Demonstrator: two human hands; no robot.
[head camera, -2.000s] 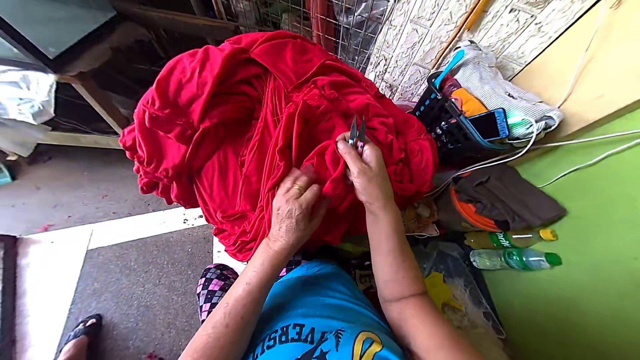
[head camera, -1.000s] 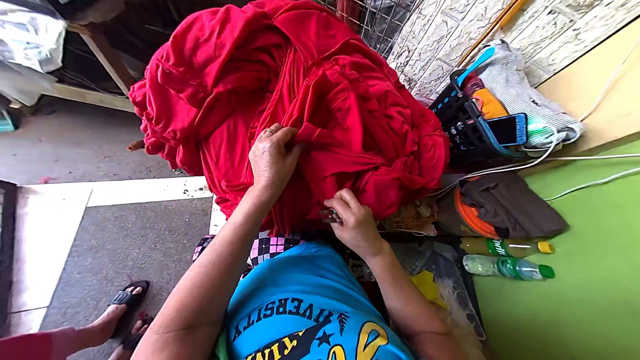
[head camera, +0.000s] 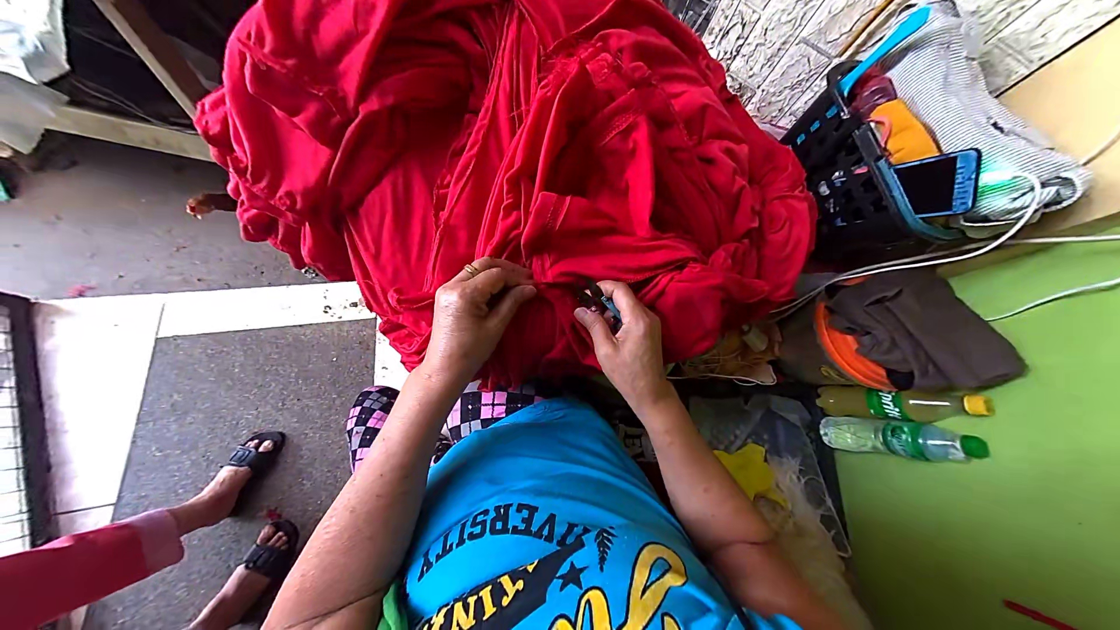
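A large heap of red fabric (head camera: 577, 175) with stitched seams spreads in front of me and reaches down to my lap. My left hand (head camera: 477, 311), with a ring on one finger, pinches a fold of it near the lower edge. Close by on the right, my right hand (head camera: 623, 337) holds small thread snips (head camera: 604, 304) against the cloth. Their blades are dark and partly hidden by the fingers and folds, so whether they are apart cannot be told.
On the right stand a black plastic basket (head camera: 840, 175) with a phone (head camera: 941, 184), white cables, a dark folded cloth (head camera: 927, 328) and two plastic bottles (head camera: 906, 437). Another person's sandalled feet (head camera: 254, 464) are on the floor at lower left.
The snips, raised with blades in plain view two seconds ago, are now low at the cloth. My left hand has come down beside my right hand. Another person's legs have entered at lower left.
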